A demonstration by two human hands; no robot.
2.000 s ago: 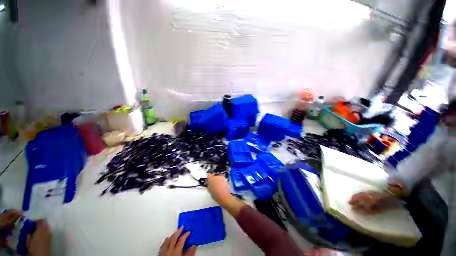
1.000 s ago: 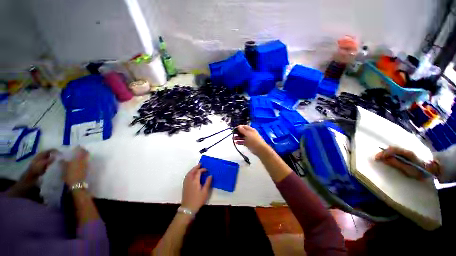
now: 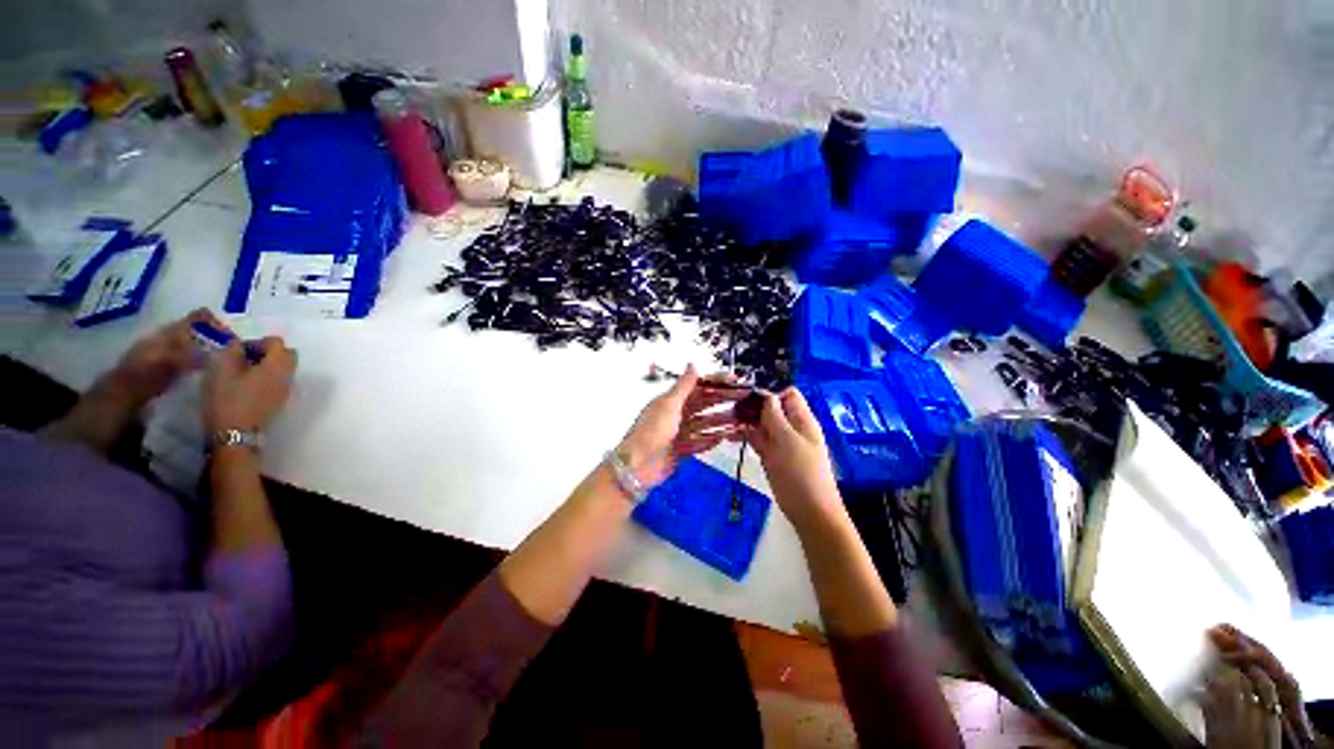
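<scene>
My left hand (image 3: 670, 424) and my right hand (image 3: 792, 451) are close together over the table, both on a short black cable (image 3: 751, 408). The cable is bunched between my fingers, one end sticking out to the left and one end hanging down. A blue insert tray (image 3: 704, 518) lies flat on the table just below my hands, its left part partly covered by my left hand. A large tangled heap of black cables (image 3: 563, 275) lies beyond my hands.
Loose blue trays (image 3: 862, 424) lie right of my hands, with tray blocks (image 3: 767, 190) behind. A basket (image 3: 958, 563) of blue-edged cartons and an open notebook (image 3: 1170, 549) are at right. A neighbour's hands (image 3: 242, 384) work at left, near stacked blue cards (image 3: 315, 220).
My left hand has left the tray and joined my right hand at the cable. The cable, spread out before, is now gathered between my hands. The neighbour at right has moved their hand down the notebook.
</scene>
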